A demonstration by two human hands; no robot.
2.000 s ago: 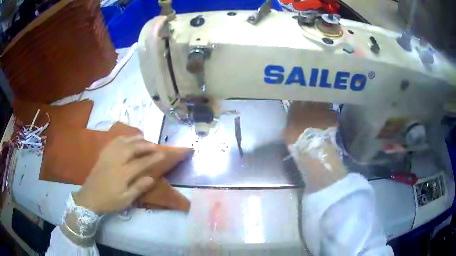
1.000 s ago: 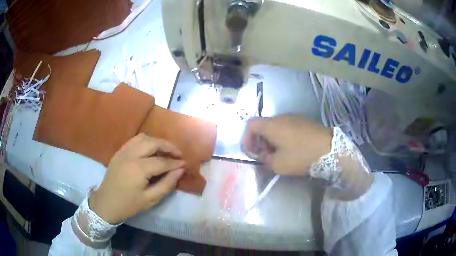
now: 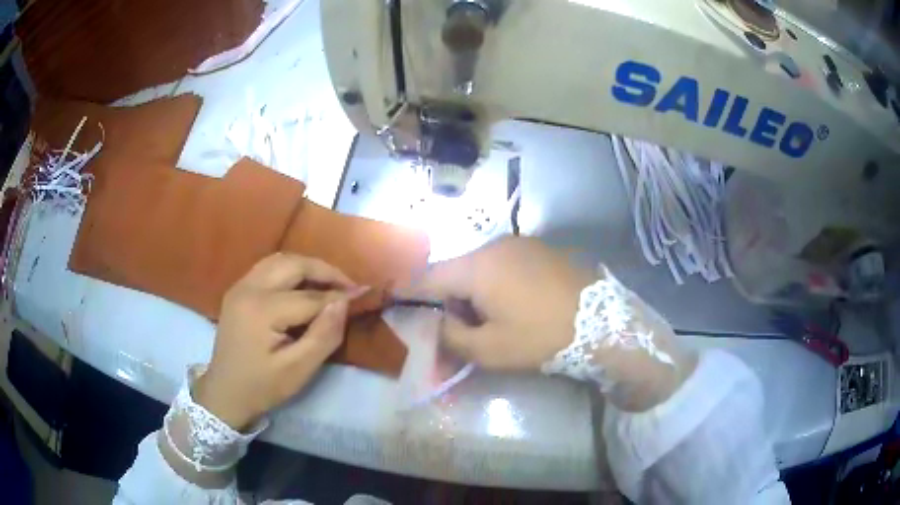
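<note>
My left hand point(image 3: 286, 330) pinches the lower part of a rust-brown fabric panel point(image 3: 355, 237) in front of the needle area. My right hand point(image 3: 503, 306) is closed just right of it, with a small dark tool, possibly thread snips point(image 3: 416, 302), sticking out from its fingers toward my left fingertips. A white tape strip point(image 3: 449, 383) hangs below my right hand; its upper part is hidden by the hand. The panel's right edge lies beside the lit needle plate point(image 3: 449, 212), not under the presser foot point(image 3: 449, 178).
The cream sewing machine point(image 3: 582, 74) spans the top. A bundle of white tapes point(image 3: 676, 207) lies right of the needle. Worked panels point(image 3: 168, 232) overlap at left, near a white tuft point(image 3: 61, 178) and a panel stack point(image 3: 128, 44). A red-handled tool point(image 3: 824, 340) lies at right.
My right hand has moved left and slightly down to meet my left fingertips, and the dark tool now shows. Earlier it reached under the machine arm. The view has shifted closer since the first frame.
</note>
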